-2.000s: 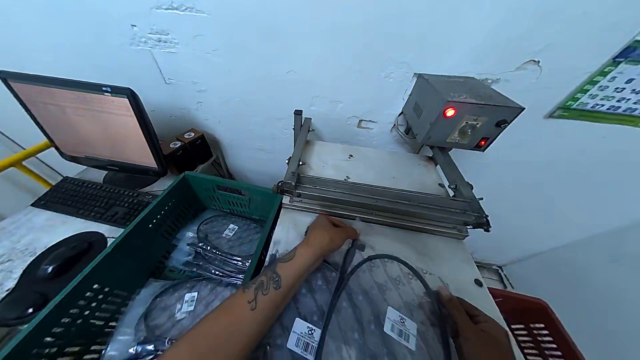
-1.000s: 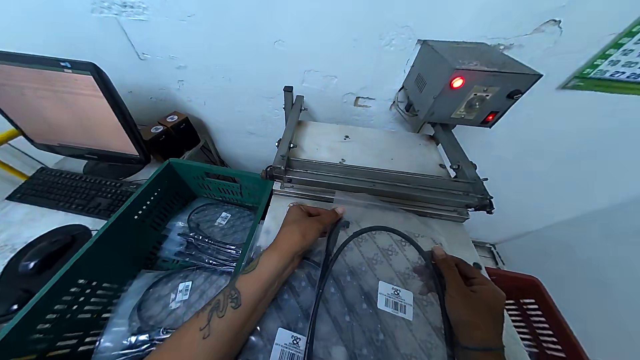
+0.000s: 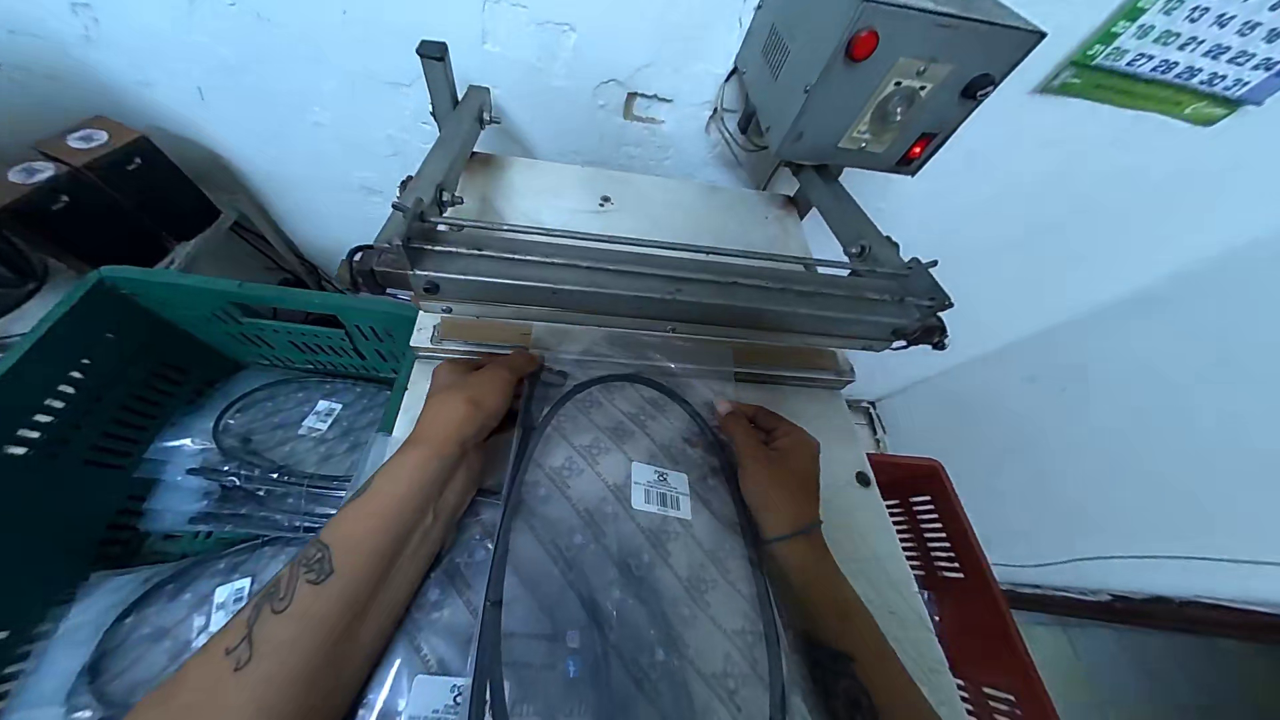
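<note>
A clear plastic bag holding a looped black cable and bearing a white barcode label lies on the white work surface. My left hand grips its upper left edge, beside the cable's end. At the upper right edge, my right hand pinches the plastic next to the loop. The bag's top edge lies across the lower strip of a bar heat sealer, whose metal jaw stands raised behind it. Another bagged cable with a label lies partly under this bag.
At left, a green plastic crate holds several bagged cables. A red plastic crate stands at right. Above the sealer is a grey control box with red lights lit. Black boxes stand by the wall, where a calendar hangs.
Both hands have moved forward with the bag, and its top edge now lies over the sealer's lower strip. The view has come closer to the sealer.
</note>
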